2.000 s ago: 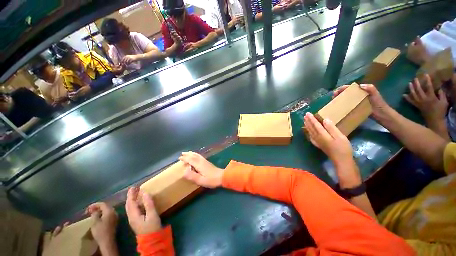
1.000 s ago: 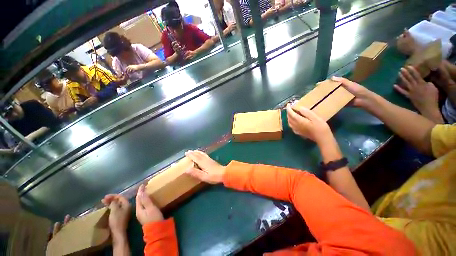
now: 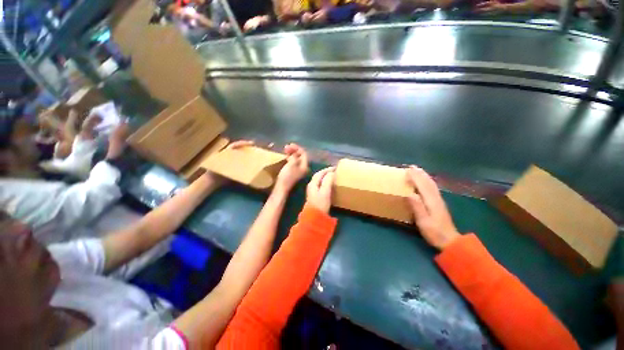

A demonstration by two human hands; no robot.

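Observation:
A closed brown mailer box (image 3: pixel 373 189) rests on the green bench ledge in front of me, its long side towards me. My left hand (image 3: pixel 320 190) in an orange sleeve holds its left end. My right hand (image 3: pixel 429 208) lies over its right end, fingers on the top edge and side. The box's contents are hidden. Another closed mailer box (image 3: pixel 557 217) lies to the right on the ledge, apart from my hands.
At my left, a worker in white (image 3: pixel 116 273) holds a brown box (image 3: pixel 246 165) with a raised flap. A larger printed carton (image 3: pixel 179 133) stands open behind it. The dark green conveyor (image 3: pixel 356 116) runs beyond the ledge. More workers sit opposite.
The view has swung left, bringing the left neighbour and large carton into sight. The neighbour in yellow is out of view. Both my hands still hold the box.

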